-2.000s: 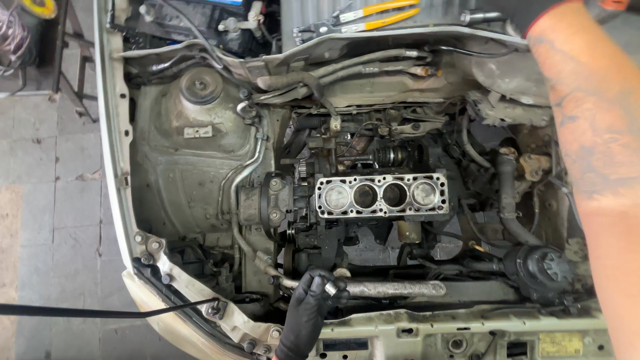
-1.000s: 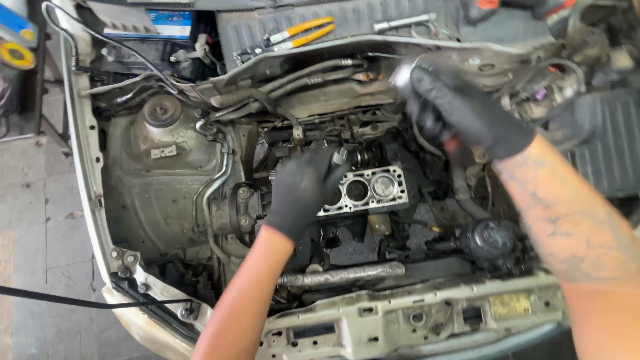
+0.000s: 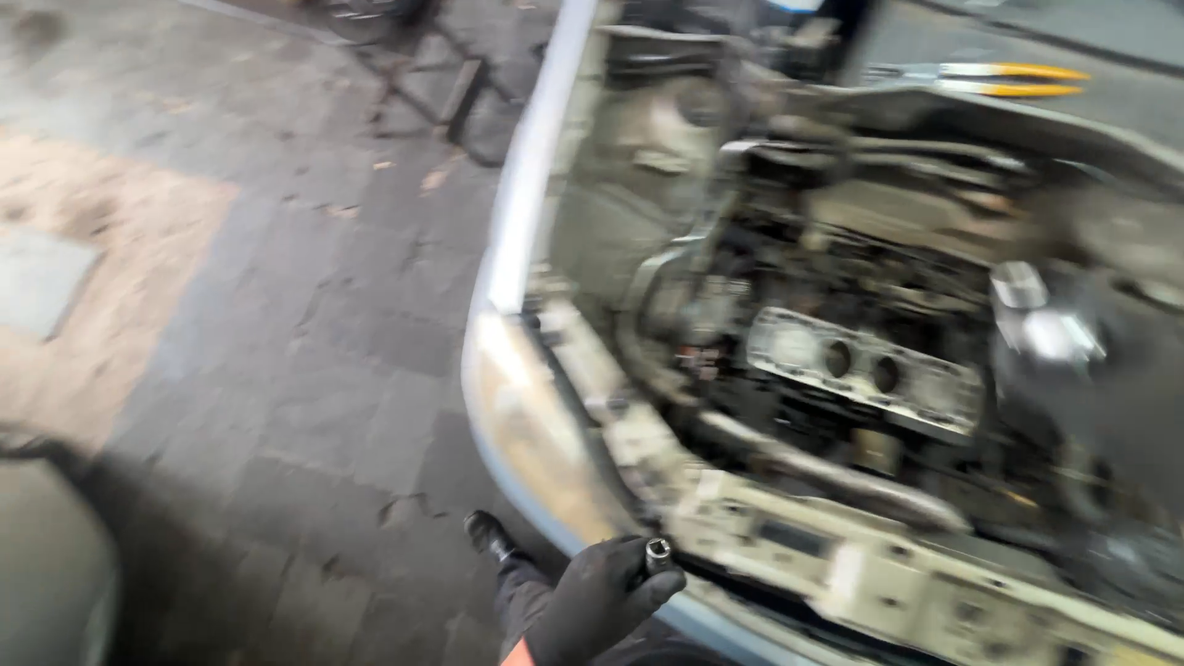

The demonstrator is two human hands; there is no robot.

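My left hand [image 3: 601,592], in a black glove, grips a small metal socket [image 3: 658,555] between thumb and fingers over the front edge of the car. Blurred at the right, my right hand [image 3: 1110,379], also black-gloved, holds a shiny metal cylindrical object [image 3: 1059,335]; its exact kind cannot be told. Between and beyond the hands, the engine block [image 3: 860,375] lies exposed in the engine bay, its cylinder bores facing up. Two middle bores look dark, the outer ones lighter. A pale metal pipe [image 3: 832,472] runs in front of the block.
Yellow-handled pliers [image 3: 1017,79] lie beyond the rear edge of the bay. The front crossmember [image 3: 879,573] and headlight [image 3: 541,425] border it. A metal stand [image 3: 458,100] is on the tiled floor [image 3: 324,305]. A booted foot [image 3: 488,535] shows beside the bumper.
The view has swung left, showing more floor. My left hand has moved from over the engine block to the car's front edge. My right hand has left the rear of the bay.
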